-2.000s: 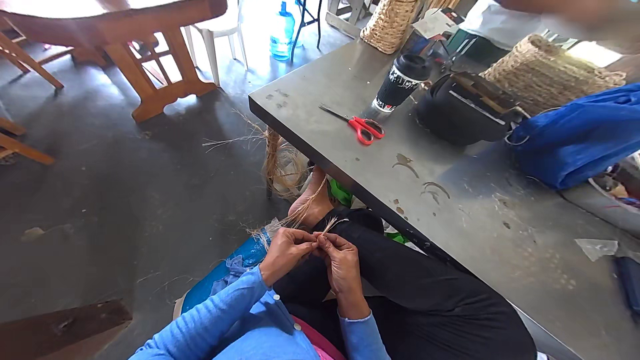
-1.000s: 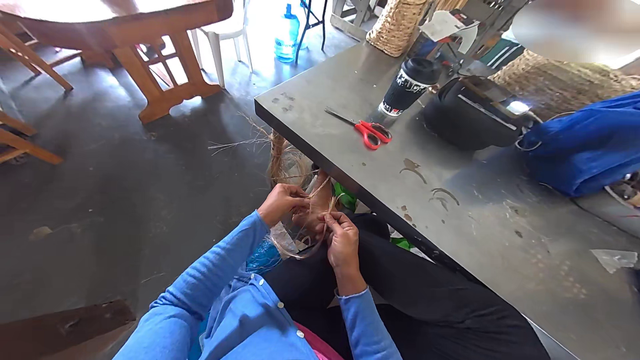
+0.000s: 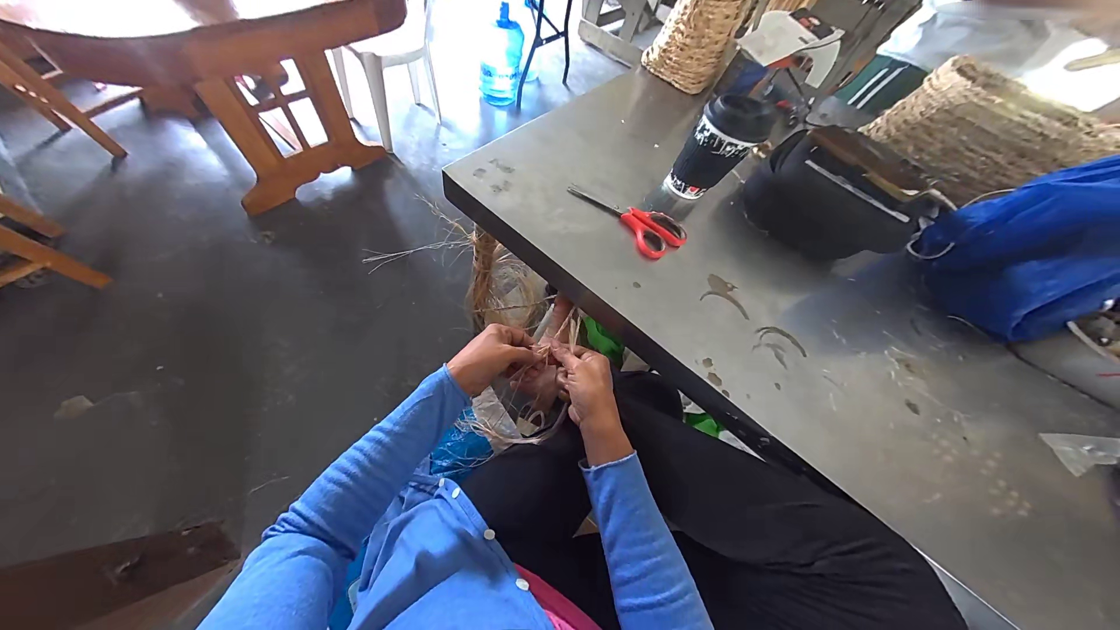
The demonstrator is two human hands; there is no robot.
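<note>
Beside the table edge, above my lap, my left hand (image 3: 497, 357) pinches thin pale plant fibres (image 3: 544, 352) between thumb and fingers. My right hand (image 3: 584, 376) grips the same fibres just to the right, and the fingertips of both hands nearly meet. Loose strands (image 3: 512, 429) hang below the hands. A larger bundle of tan fibre (image 3: 503, 284) stands beyond them, by the table corner. Red-handled scissors (image 3: 647, 229) lie on the grey table, their blades pointing to the upper left. Whether the held strands are knotted or twisted I cannot tell.
The grey table (image 3: 612, 289) runs along my right. On it stand a lidded black cup (image 3: 716, 144), a black bag (image 3: 831, 197), a blue bag (image 3: 1032, 245) and woven baskets (image 3: 980, 122). A wooden table (image 3: 210, 52) and a water bottle (image 3: 502, 57) are farther off.
My hands were apart one second ago, with strands between them; now they are close together. Two seconds ago they were together lower in the view, nearer my lap.
</note>
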